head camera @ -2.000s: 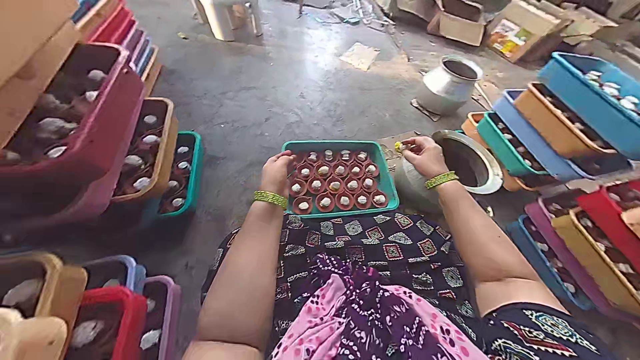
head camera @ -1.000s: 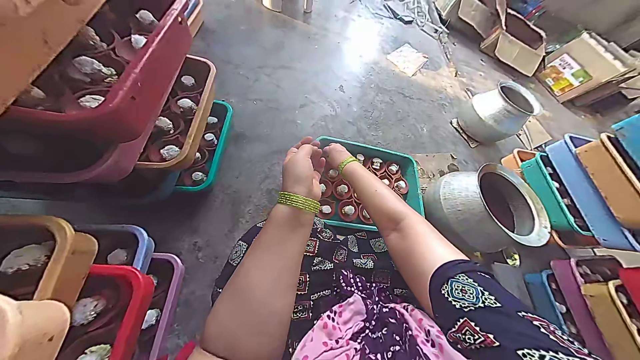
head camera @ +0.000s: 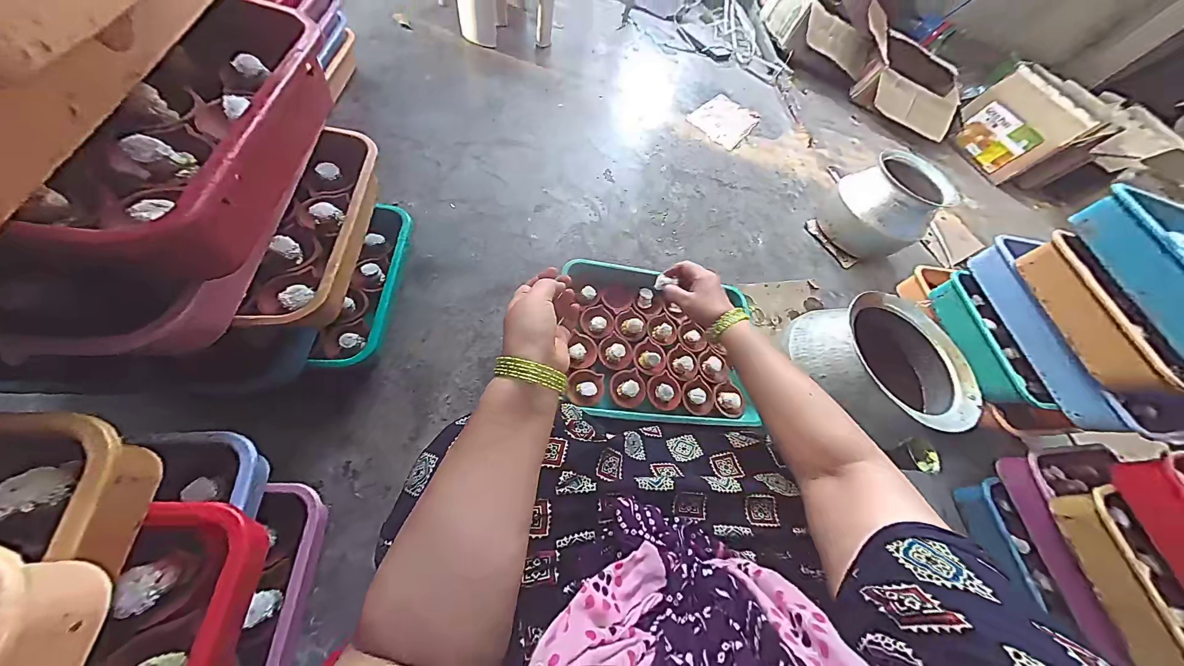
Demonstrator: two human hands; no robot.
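Observation:
In front of my lap a green plastic tray holds rows of small brown clay cups, many with a white lump inside. My right hand is over the tray's far right part, its fingertips closed on a small white lump. Over the tray's left edge, my left hand has its fingers partly curled; whether it holds anything is hidden.
Stacked colored trays of similar cups stand at the left and right. Two metal pots sit right of the green tray. Cardboard boxes and a paper piece lie farther off.
My hands were together over the tray's left part a second ago. Now they are apart, the right one moved to the right, with a white lump at its fingertips.

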